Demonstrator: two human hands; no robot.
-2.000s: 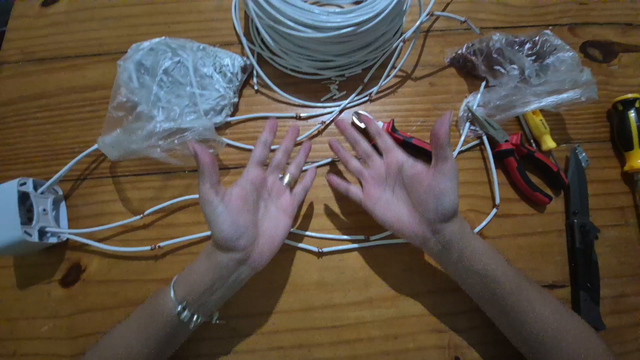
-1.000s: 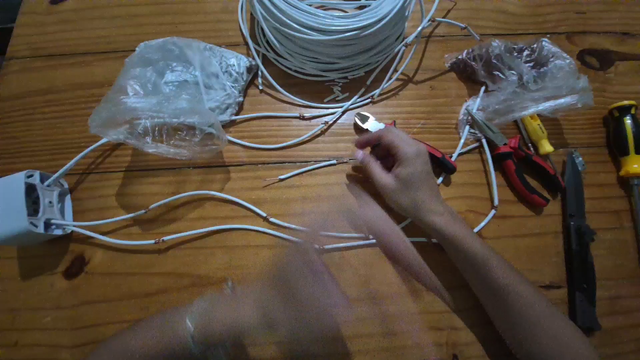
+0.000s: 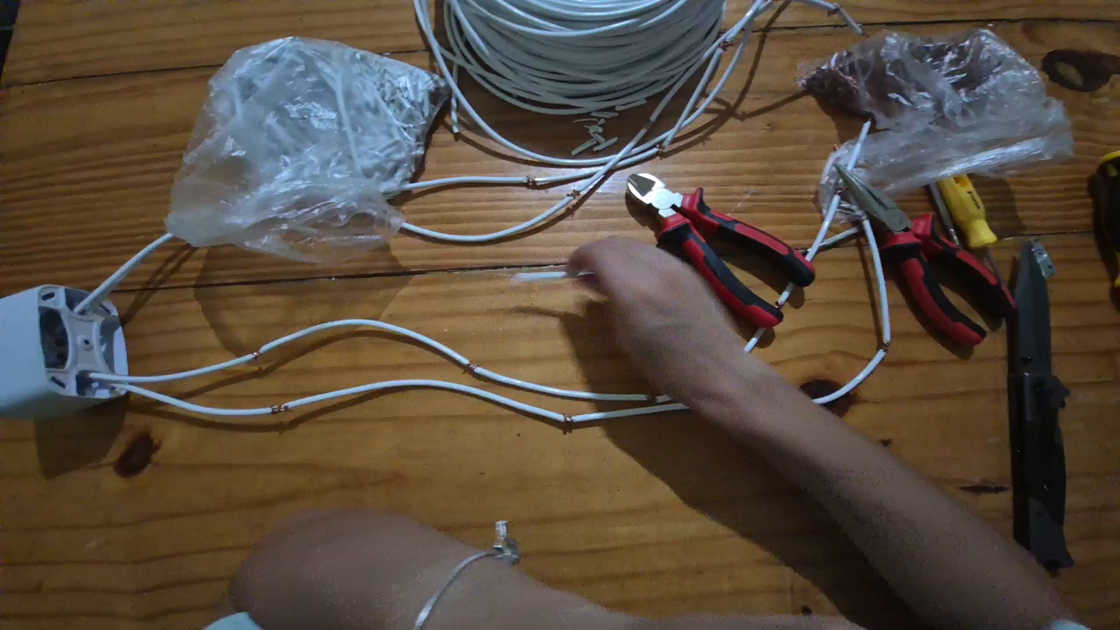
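Note:
My right hand [image 3: 652, 306] is closed on a short piece of white insulated wire [image 3: 542, 276] over the middle of the wooden table. Just right of it lie diagonal cutters [image 3: 713, 245] with red and black handles, jaws toward the upper left. Below it run two joined white wires [image 3: 394, 385] with bare copper twists, coming from a white plastic housing [image 3: 61, 350] at the left. At the bottom edge, my left arm with a bracelet is bent; my left hand [image 3: 302, 560] is blurred and mostly hidden, and its fingers cannot be made out.
A coil of white cable [image 3: 577, 61] is at the top, with small white offcuts [image 3: 595, 131] below it. Plastic bags lie left [image 3: 297, 149] and right [image 3: 945, 96]. Pliers [image 3: 936, 271], a yellow-handled screwdriver [image 3: 967, 210] and a black knife [image 3: 1037, 402] are on the right.
Both hands were spread palms up over the wires two seconds ago. My right hand has turned over and taken hold of the short wire; my left has moved down toward the bottom edge.

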